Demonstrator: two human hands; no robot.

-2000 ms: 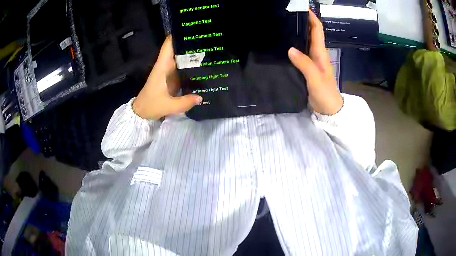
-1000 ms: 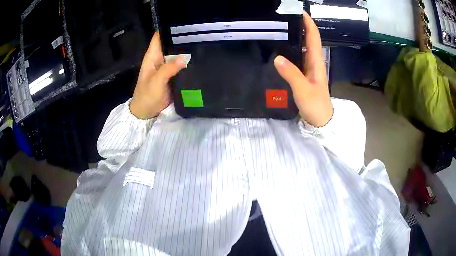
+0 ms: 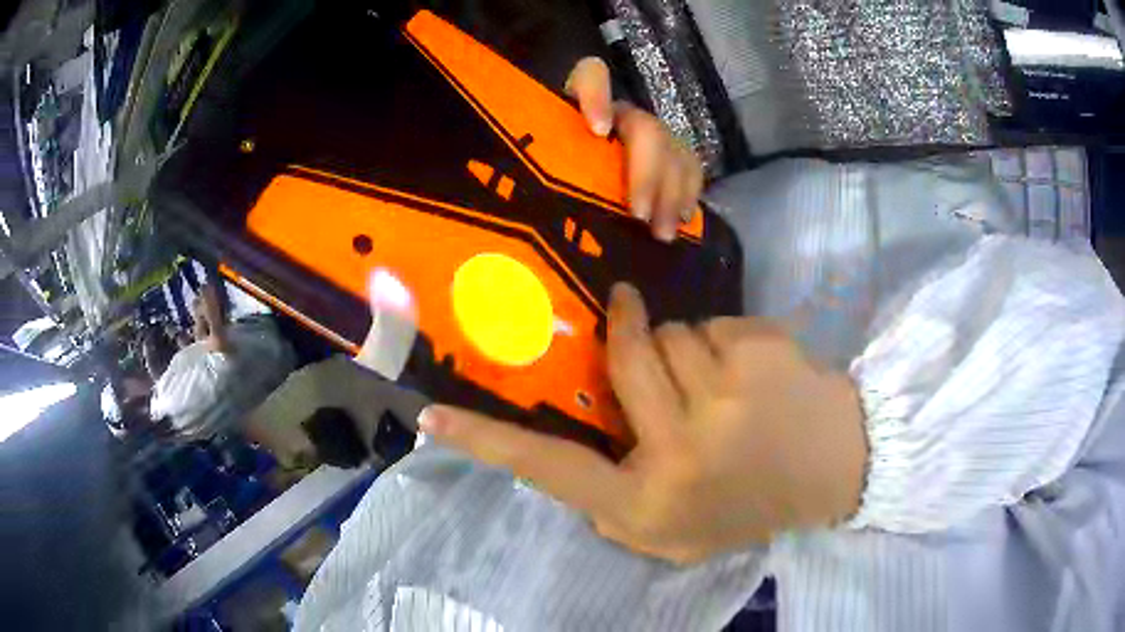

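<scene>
The rugged tablet is tilted with its back cover (image 3: 302,228) facing me, black with bright orange panels. A round yellow spot shows on the lower orange panel. A pink-white glow and a white label (image 3: 390,346) sit near the lower edge. My left hand (image 3: 642,154) holds the upper right part; its fingers curl over onto the back and its palm is hidden. My right hand (image 3: 728,420) grips the lower right part, one digit along the lower edge and other fingers on the back cover. The screen is hidden.
Speckled foam (image 3: 864,68) lies at the upper right, beside another black tablet (image 3: 1061,87) with a bright white reflection. A person in white (image 3: 216,377) is at the left. Blue bins (image 3: 278,562) stand at the lower left.
The tablet has turned from its screen side to its orange-panelled back and moved left. Both hands have shifted their hold on it. The view has swung left.
</scene>
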